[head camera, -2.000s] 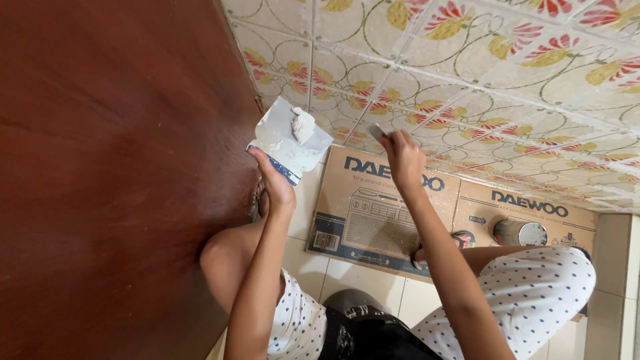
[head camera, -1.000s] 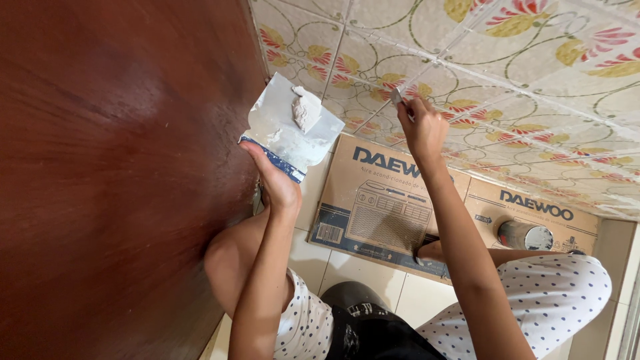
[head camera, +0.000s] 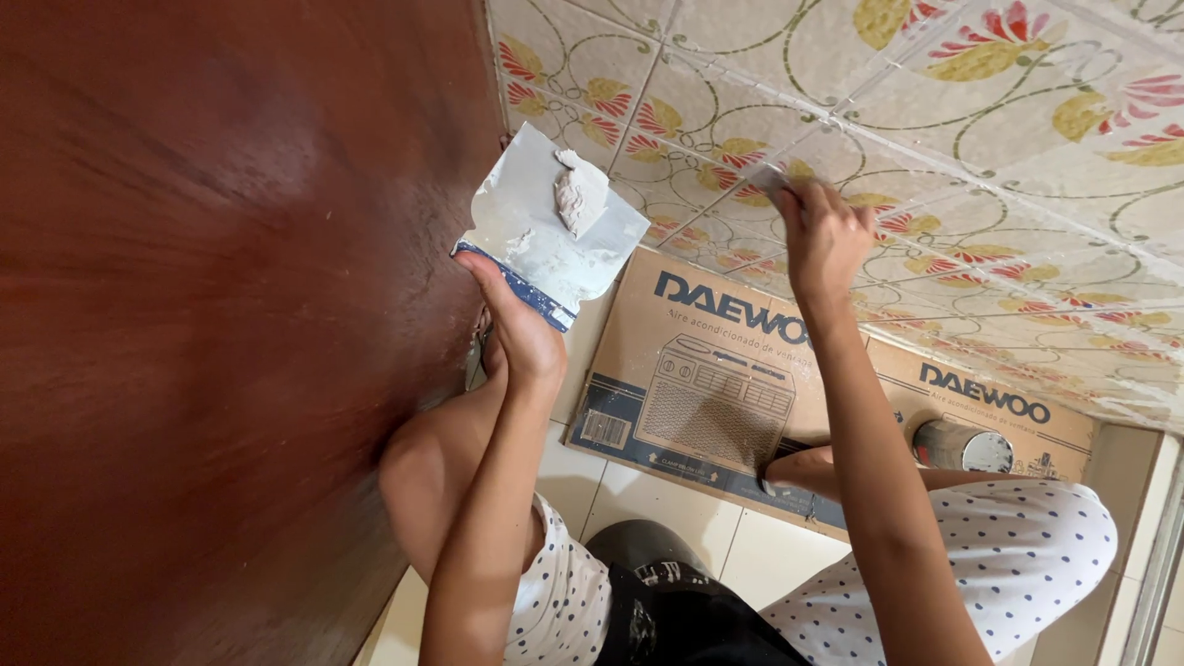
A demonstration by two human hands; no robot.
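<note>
My left hand (head camera: 520,324) grips the blue edge of a wide metal putty blade (head camera: 546,254), its flat face turned up. A lump of whitish filler paste (head camera: 581,194) sits on that face, with thin smears around it. My right hand (head camera: 828,231) is closed around a small putty knife (head camera: 766,180), whose blade is at the patterned wall tiles (head camera: 721,111), near a joint between them. The knife's handle is hidden in my fingers, and whether the blade touches the tile is hard to tell.
A dark red-brown wooden surface (head camera: 231,277) rises close on the left. Flattened cardboard (head camera: 712,398) lies on the floor tiles (head camera: 647,504) along the wall, with a smeared can (head camera: 962,447) on it at the right. My bent legs and one foot are below my hands.
The view has come closer to the tiled wall. The paste remains on the wide blade in my left hand, and my right hand still holds the small knife at the wall.
</note>
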